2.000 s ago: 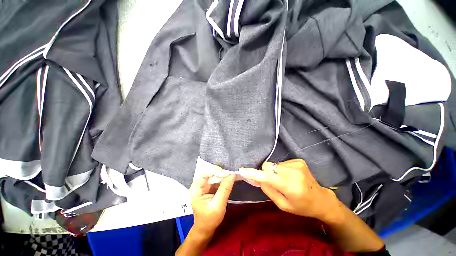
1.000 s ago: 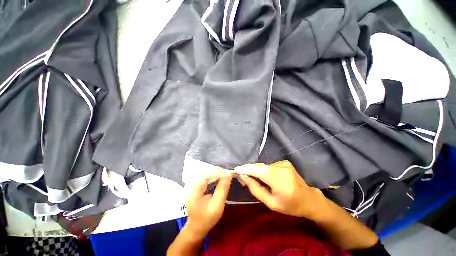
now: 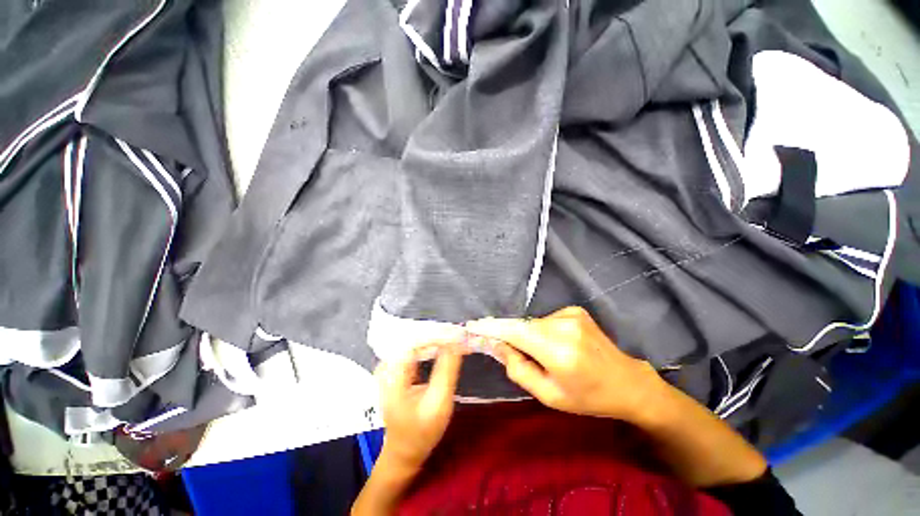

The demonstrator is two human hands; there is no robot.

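Note:
A grey garment (image 3: 474, 222) with white trim lies spread over the table in front of me. The white cuff band (image 3: 398, 331) at the end of its sleeve is pinched between both hands near the table's front edge. My left hand (image 3: 416, 393) holds the band from the left with thumb and fingers. My right hand (image 3: 565, 363) pinches it just to the right, its fingertips close to those of my left hand. Whether a needle or thread is at the fingertips is too small to tell.
A second grey garment (image 3: 121, 222) with white lines is heaped at the left. A white panel (image 3: 822, 126) with a dark strap (image 3: 797, 191) lies at the right. Blue plastic baskets show below the table edge (image 3: 293, 428) and at the right (image 3: 852, 388). Dark red clothing (image 3: 545, 454) is at my lap.
The cuff band stays pinched between both hands, with its left end showing a little more. The right hand's fingers have shifted slightly, and the sleeve folds have changed a little.

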